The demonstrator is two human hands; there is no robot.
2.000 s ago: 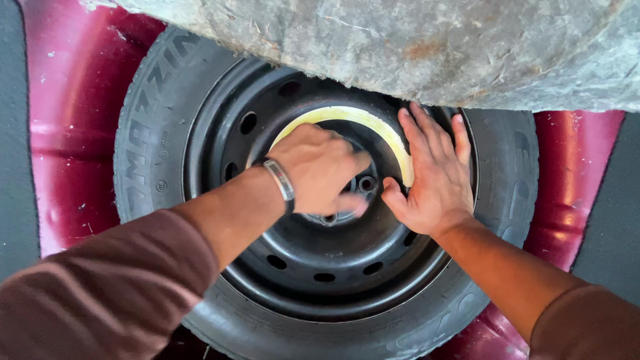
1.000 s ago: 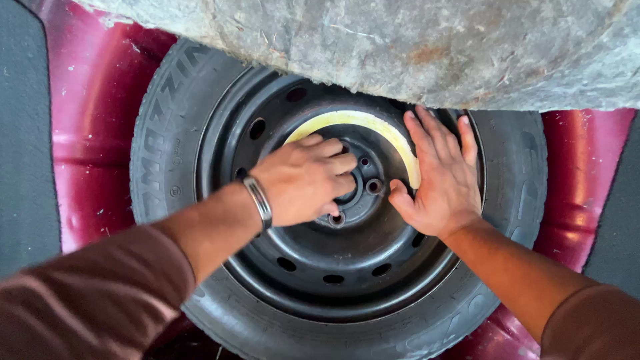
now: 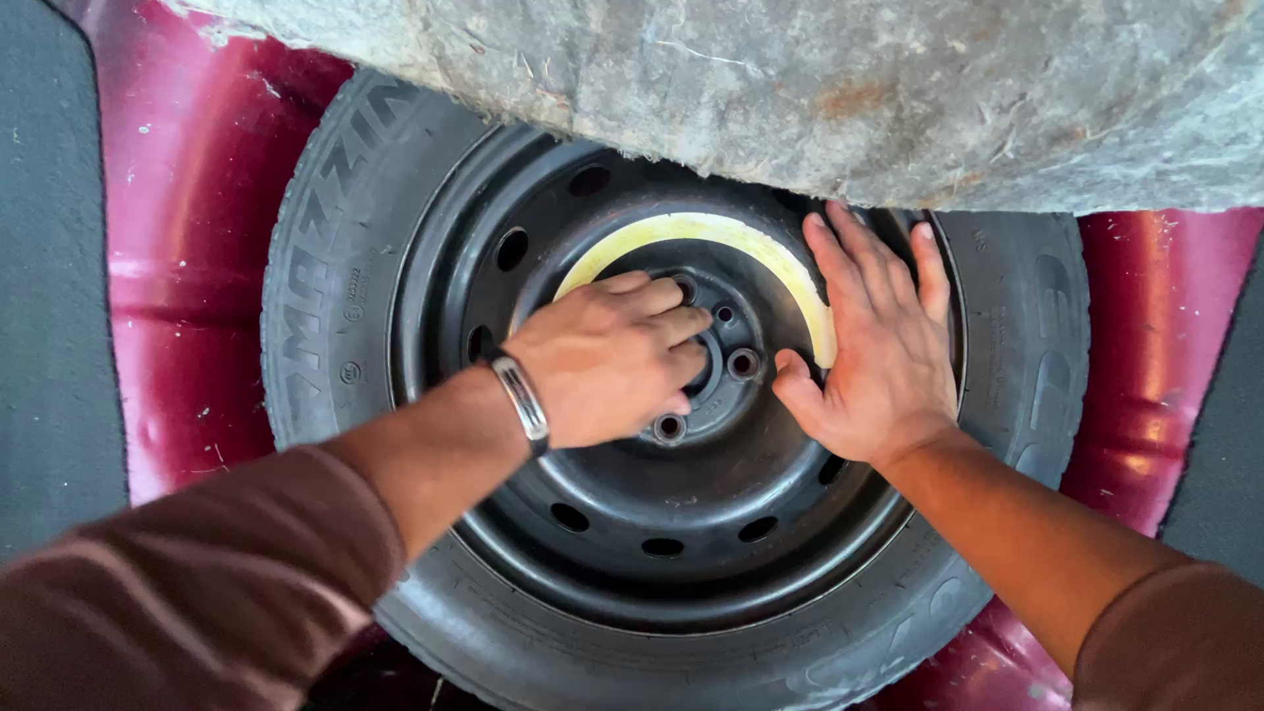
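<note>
A spare wheel lies flat, its black steel rim point(image 3: 662, 583) inside a rubber tire point(image 3: 346, 247). A pale yellow curved sticker point(image 3: 711, 227) lies on the rim's raised ring. My left hand point(image 3: 617, 365), with a bracelet point(image 3: 520, 400) at the wrist, is over the wheel's hub point(image 3: 726, 405), its fingers curled into the centre hole; whether they grip something there is hidden. Bolt holes show around the fingers. My right hand point(image 3: 874, 346) rests with its palm down and fingers spread on the right part of the rim, beside the sticker, holding nothing.
A grey felt-like trunk liner point(image 3: 750, 89) hangs over the wheel's upper part. Dark red painted metal of the wheel well point(image 3: 188, 326) surrounds the tire. Dark carpeted edges stand at the left point(image 3: 54, 276) and right point(image 3: 1224, 434).
My left hand, blurred over the hub two seconds ago, shows its fingers curled at the centre in the later frames. My right hand has stayed on the rim.
</note>
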